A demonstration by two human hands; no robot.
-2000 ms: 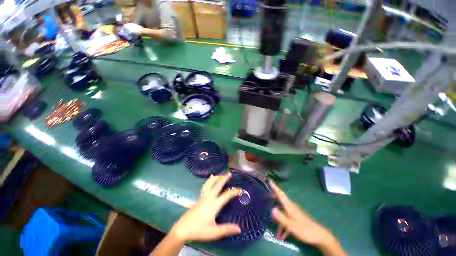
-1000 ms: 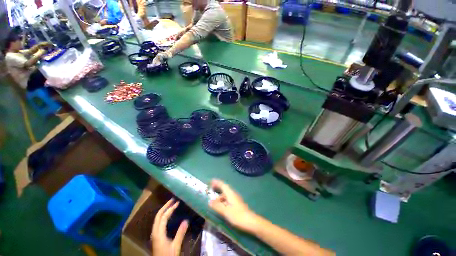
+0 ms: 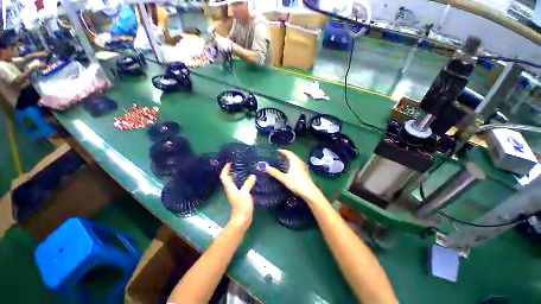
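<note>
My left hand (image 3: 240,193) and my right hand (image 3: 292,176) are bare and hold a round dark fan grille (image 3: 258,168) between them, its shiny centre facing up. The held grille is over other dark grilles on the green bench. One of these, a grille (image 3: 295,212), shows partly below my right hand. An overlapping group of grilles (image 3: 185,185) lies to the left of my hands. My fingers hide parts of the held grille's rim.
A pneumatic press (image 3: 379,172) stands at right, with a grey-blue block (image 3: 444,263) nearby. Fan bodies (image 3: 327,160) stand beyond the grilles. Coppery pieces (image 3: 136,117) lie at left. A blue stool (image 3: 83,255) is below the bench edge. A person (image 3: 252,37) sits across.
Both hands have moved up from the bench's front edge to the grilles and now hold one. The view has shifted slightly. The person across has drawn their arm back.
</note>
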